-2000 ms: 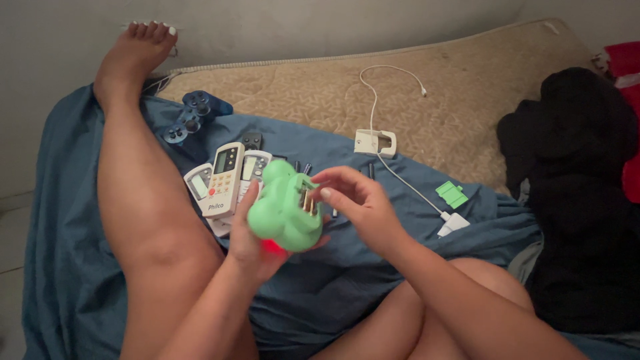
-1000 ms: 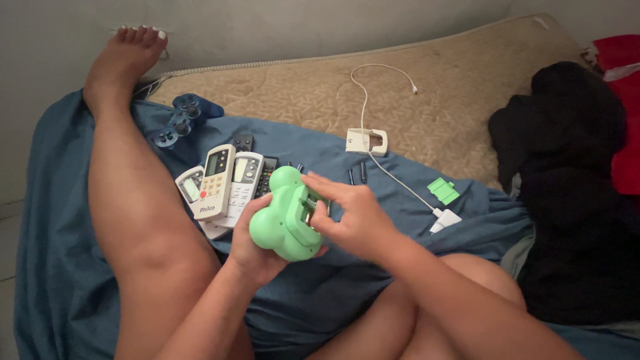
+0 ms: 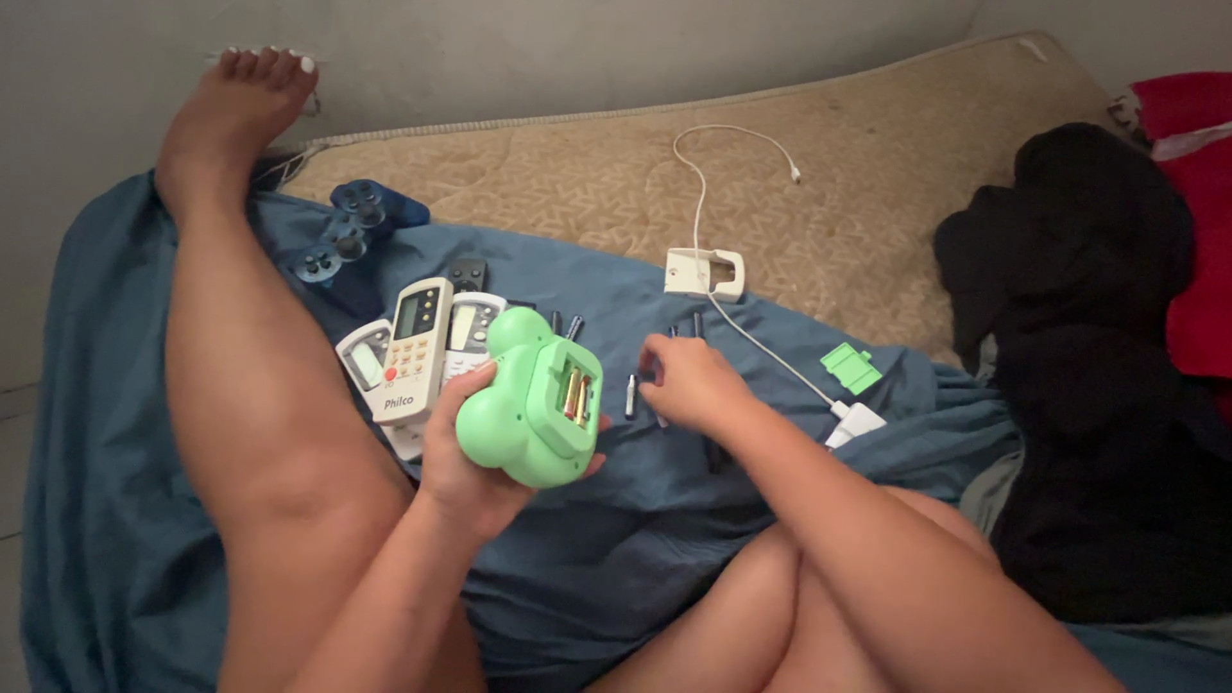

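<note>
My left hand (image 3: 476, 472) holds a light green, rounded plastic device (image 3: 529, 414), its underside turned up. In its uncovered battery compartment lie batteries (image 3: 576, 395) with gold and red casings. My right hand (image 3: 688, 380) is low over the blue cloth among several small dark batteries, its fingers bent; whether a battery is between the fingertips is hidden. One battery (image 3: 631, 397) lies just left of those fingers, and another (image 3: 699, 325) lies beyond them. A green battery cover (image 3: 851, 369) rests on the cloth at the right.
Several remote controls (image 3: 414, 351) lie overlapped left of the device, with a blue translucent game controller (image 3: 351, 231) behind. A white holder (image 3: 705, 274), a white cable (image 3: 770, 354) and its charger (image 3: 855, 423) are beyond my right hand. Black clothing (image 3: 1078, 385) is heaped at the right on the mattress (image 3: 866, 192).
My right hand has moved right, away from the device's battery compartment, to the batteries on the cloth. The device stays in my left hand, and the batteries inside it now show.
</note>
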